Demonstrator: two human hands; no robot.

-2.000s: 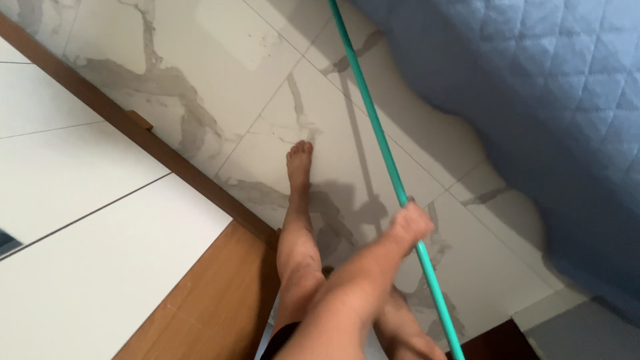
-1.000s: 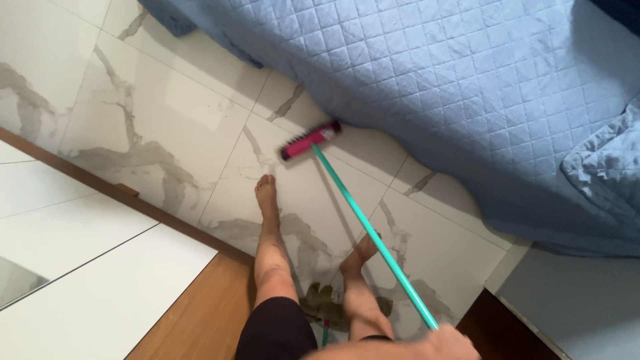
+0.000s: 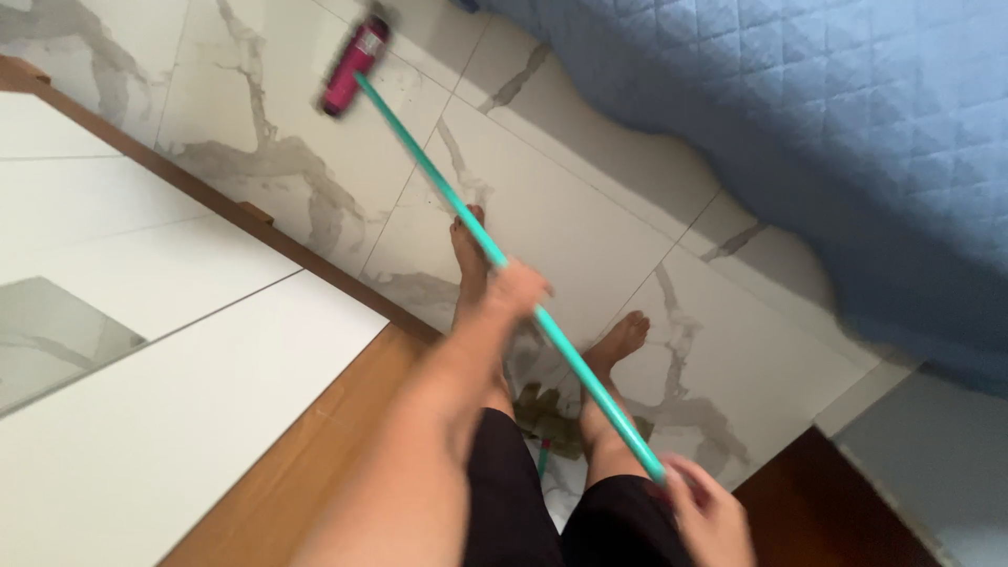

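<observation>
A push broom with a magenta head (image 3: pixel 358 64) and a long teal handle (image 3: pixel 437 179) slants across the view. My left hand (image 3: pixel 520 290) is closed around the middle of this handle, its arm coming in from the lower left. At the handle's lower right end is my right hand (image 3: pixel 705 504), blurred, its fingers curled about the tip. The broom's bristles are blurred, against the marble-patterned floor tiles (image 3: pixel 551 197). Between my legs lies an olive-green cloth-like thing (image 3: pixel 555 421) with a red and teal stick at it.
On the right a bed with a blue quilted cover (image 3: pixel 787 94) hangs near the floor. White panels with a brown wooden edge (image 3: pixel 181 177) stand at left. My bare feet (image 3: pixel 622 339) are on the tiles. A dark brown surface (image 3: pixel 819 504) is at lower right.
The broom head has moved away from the bed's edge, toward the upper left. My left hand now grips mid-handle, where one second ago only one hand showed, at the handle's lower end.
</observation>
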